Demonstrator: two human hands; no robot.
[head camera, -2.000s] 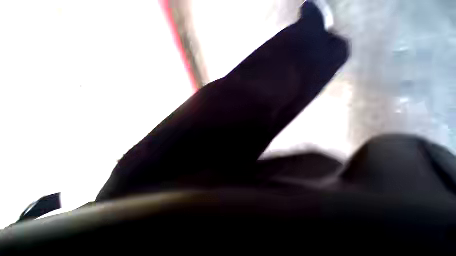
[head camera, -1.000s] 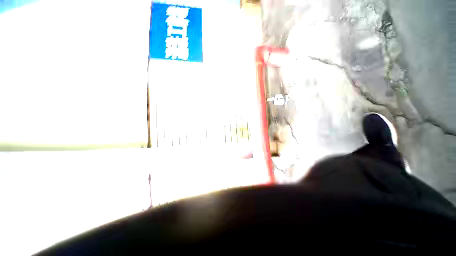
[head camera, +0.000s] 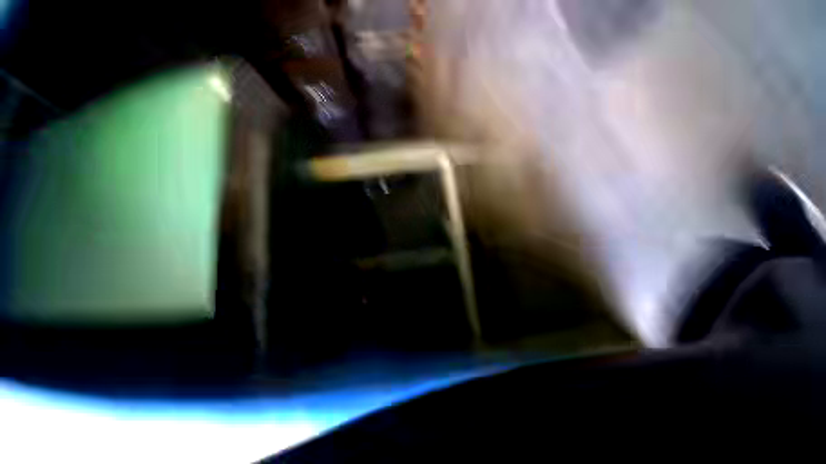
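Observation:
Neither of my hands shows in the blurred head view. A pale metal-looking frame (head camera: 460, 240) with a bent corner stands nearest in front, around dark space. A dark shape, likely my own clothing or the camera mount (head camera: 543, 412), fills the bottom. A dark shoe with a light edge (head camera: 786, 213) shows at the right. Nothing is seen held.
A light green panel-like surface (head camera: 122, 204) stands at the left. Grey floor (head camera: 675, 109) runs along the right, blurred. Dark, cluttered objects (head camera: 317, 68) lie at the top middle. A bright white area with a blue edge (head camera: 136, 430) shows bottom left.
The bright scene with the blue sign and red frame has gone from view. A darker scene with a green surface and pale frame shows instead. The shoe appears farther right.

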